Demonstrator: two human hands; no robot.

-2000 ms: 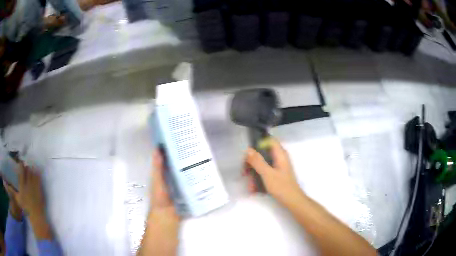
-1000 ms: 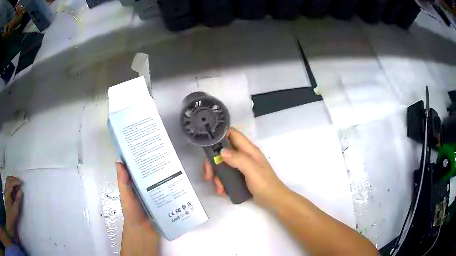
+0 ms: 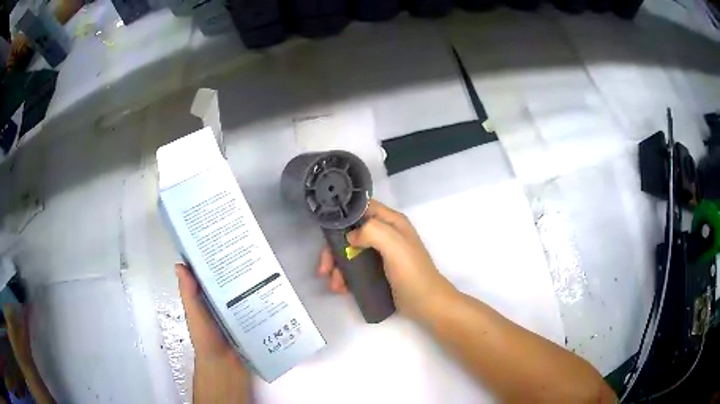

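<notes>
The light blue and white retail box (image 3: 237, 260) is tilted, its printed text side facing up and its top flaps raised at the far end. My left hand (image 3: 207, 335) holds it from the left and below, partly hidden under the box. My right hand (image 3: 399, 256) grips the dark grey mini fan (image 3: 359, 272) by its handle, just right of the box and apart from it. The round fan head (image 3: 330, 189) points away from me with its ringed face up. A yellow label (image 3: 352, 252) shows on the handle beside my thumb.
Black cup-like housings (image 3: 316, 17) stand in a row at the far side. Black strips (image 3: 438, 147) lie on the white-covered table (image 3: 466, 237). A black device with a green spool (image 3: 705, 230) is at the right. Another person's hand (image 3: 24, 347) is at the left edge.
The box and fan have moved left since the first frame, and the fan has turned so its round face shows. Since one second ago both have shifted only slightly. Both hands keep their hold.
</notes>
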